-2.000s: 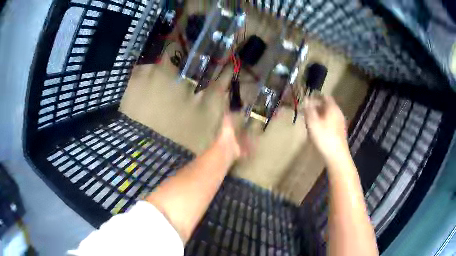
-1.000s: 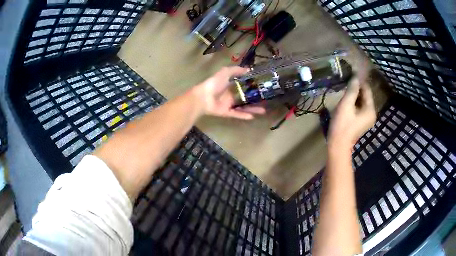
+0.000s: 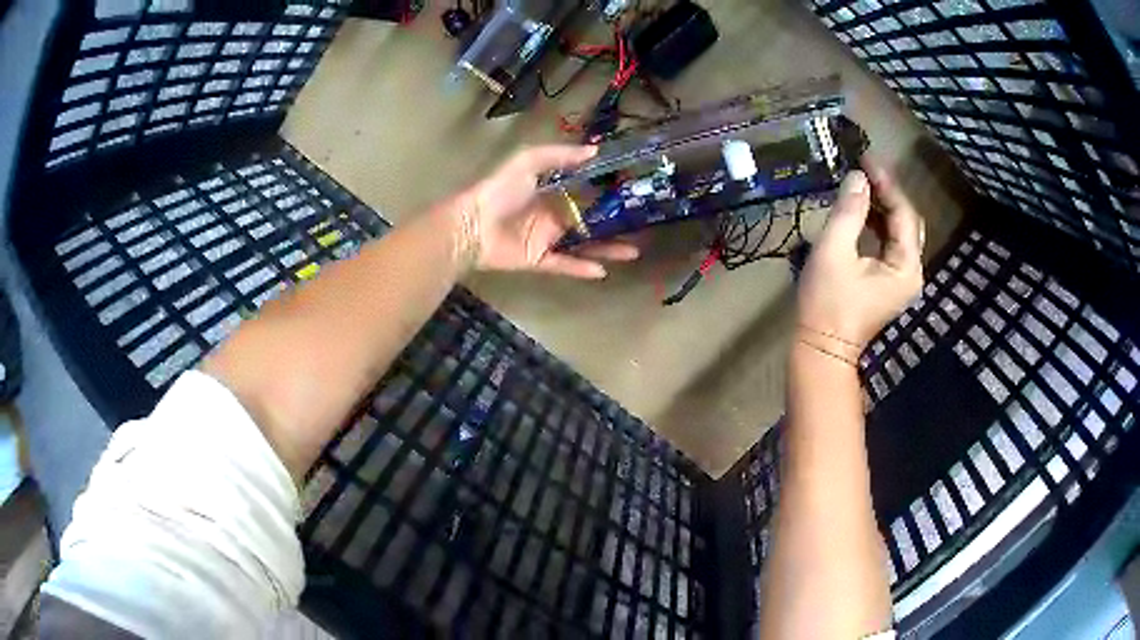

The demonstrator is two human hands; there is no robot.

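Note:
An LED bulb display stand (image 3: pixel 700 188) with a dark panel, clear plastic and small white pieces is held level above the bottom of the black plastic crate (image 3: pixel 525 463). My left hand (image 3: pixel 531 219) holds its left end between thumb and fingers. My right hand (image 3: pixel 863 250) grips its right end with the fingertips. Black and red lead wires (image 3: pixel 713 259) hang below the stand. The cardboard lining (image 3: pixel 625 344) of the crate shows beneath.
Another display stand (image 3: pixel 510 50) lies in the crate's far part, with red and black wires beside it. A black power adapter (image 3: pixel 675 40) lies right of it. Slotted crate walls rise on the left, right and near sides.
Two seconds ago both hands were lower over the crate bottom and the stand lay there. It is now lifted between both hands and turned crosswise. Since one second ago it has shifted slightly left and up.

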